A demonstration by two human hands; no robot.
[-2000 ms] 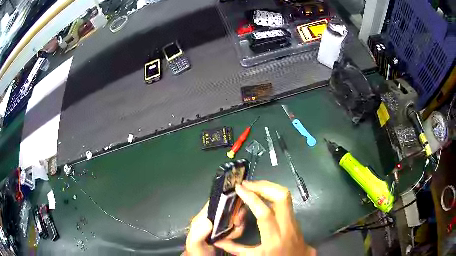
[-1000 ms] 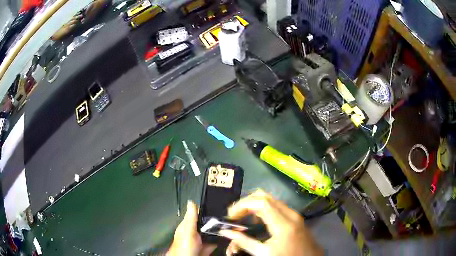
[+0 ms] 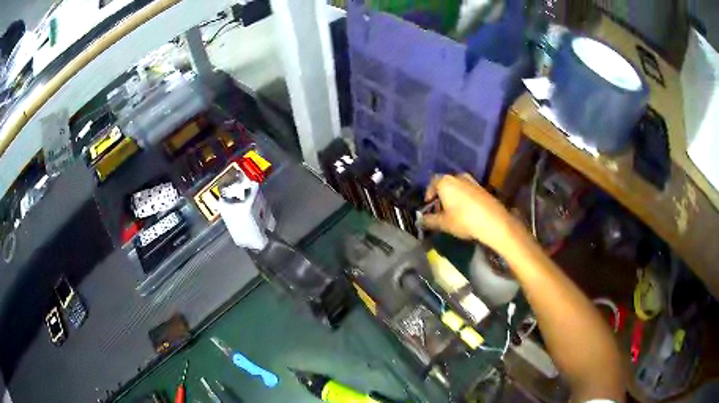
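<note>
My right hand (image 3: 459,208) reaches out over the soldering station with bent fingers. Its fingertips are at the right end of a row of dark, flat, upright blocks (image 3: 378,193), which look like phone batteries. A small greyish edge shows at the fingertips, but I cannot tell whether they grip it. The forearm comes in from the lower right. My left hand is out of the picture, and the phone is not seen in a hand.
The soldering station (image 3: 390,271) is below my right hand. A purple crate (image 3: 426,102) stands behind the blocks, beside a wooden shelf (image 3: 623,173). A lime-yellow electric screwdriver (image 3: 343,393), blue pry tool (image 3: 254,368) and white bottle (image 3: 246,216) are nearer. A red tray of parts lies left.
The view has swung right. My right hand has left the black phone and moved to the upright blocks. My left hand and the phone have gone out of view.
</note>
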